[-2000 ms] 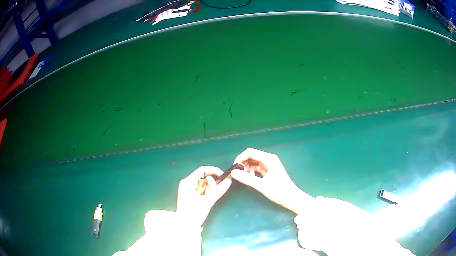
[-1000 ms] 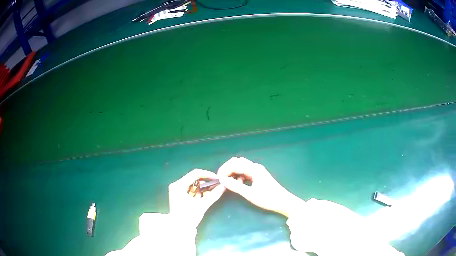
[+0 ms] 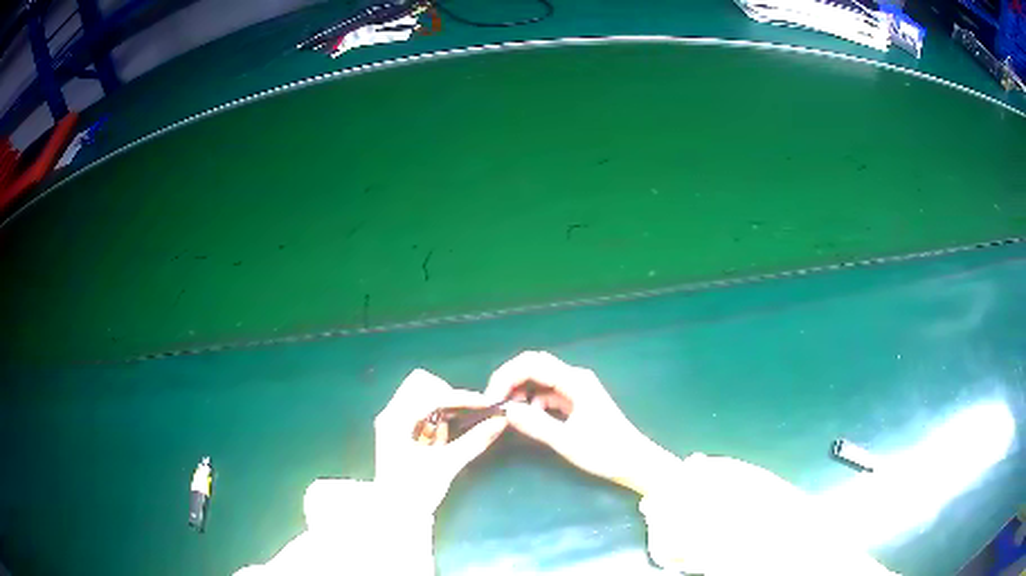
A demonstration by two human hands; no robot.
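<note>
My left hand and my right hand meet at the fingertips above the green bench. Both are overexposed to near white. A small dark test plug lies between their fingertips, mostly hidden by the fingers. An orange-brown bit shows inside the curled fingers of my left hand. A slim black piece with a yellow-white end lies on the bench left of my hands. A short silver-white and dark piece lies on the right beside the glare.
A darker green belt runs across beyond the bench. White sheets or sleeves and a dark cable lie on the far side. Orange-red pads and a blue rack stand at the far left.
The dark plug has tilted between the fingertips, and both hands have shifted slightly left with the whole view. The marks on the belt have moved left.
</note>
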